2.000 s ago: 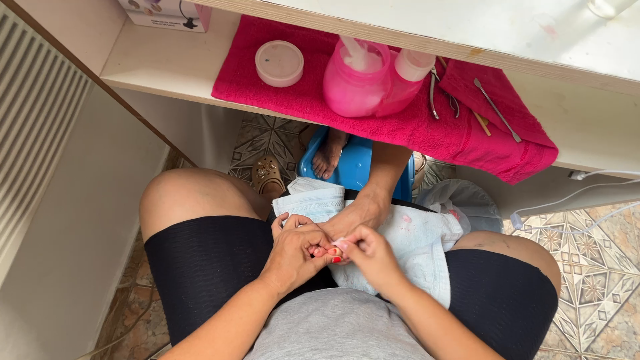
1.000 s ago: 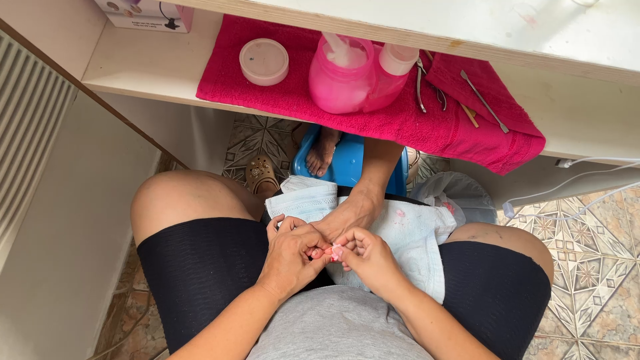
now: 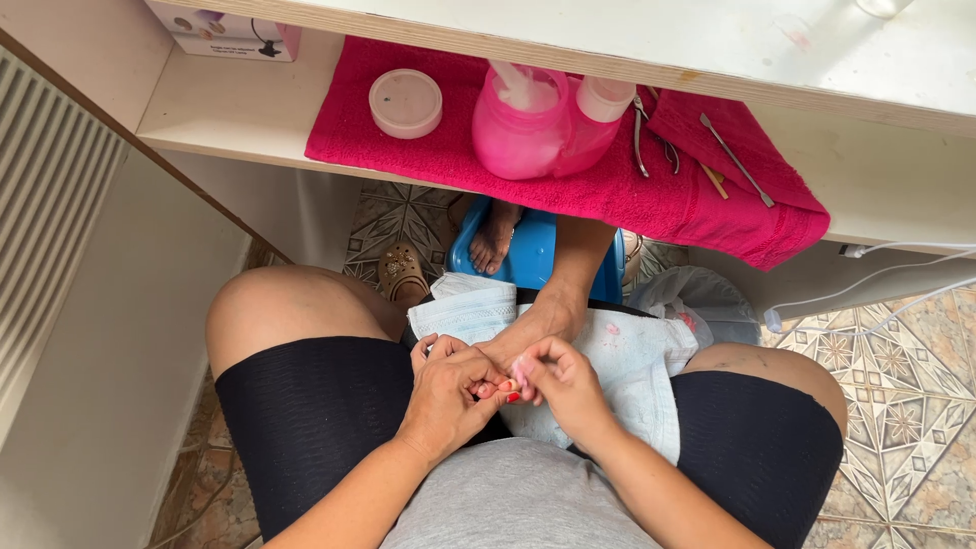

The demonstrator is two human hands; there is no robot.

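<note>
Another person's foot [image 3: 537, 324] rests on a light blue towel [image 3: 629, 362] across my lap. My left hand [image 3: 450, 393] holds its toes from the left, with thumb and fingers around them. Red polish shows by my left fingertips; whose nail each patch is on, I cannot tell for all. My right hand [image 3: 560, 381] is at the right side of the toes and pinches a small pinkish-white wad [image 3: 521, 370], probably cotton. The far toes are partly hidden by my hands.
A shelf ahead bears a magenta towel [image 3: 442, 164] with a pink pump container [image 3: 518, 133], a round white lid [image 3: 406, 103], cuticle nippers [image 3: 639, 137] and a metal pusher [image 3: 736, 160]. Below stand a blue footrest [image 3: 534, 248] with the other foot, and a lined bin [image 3: 698, 297]. White cables [image 3: 877, 263] hang right.
My right hand has drawn slightly away from the toes with the wad, and red polish shows more plainly than one second ago. My left hand stays on the toes.
</note>
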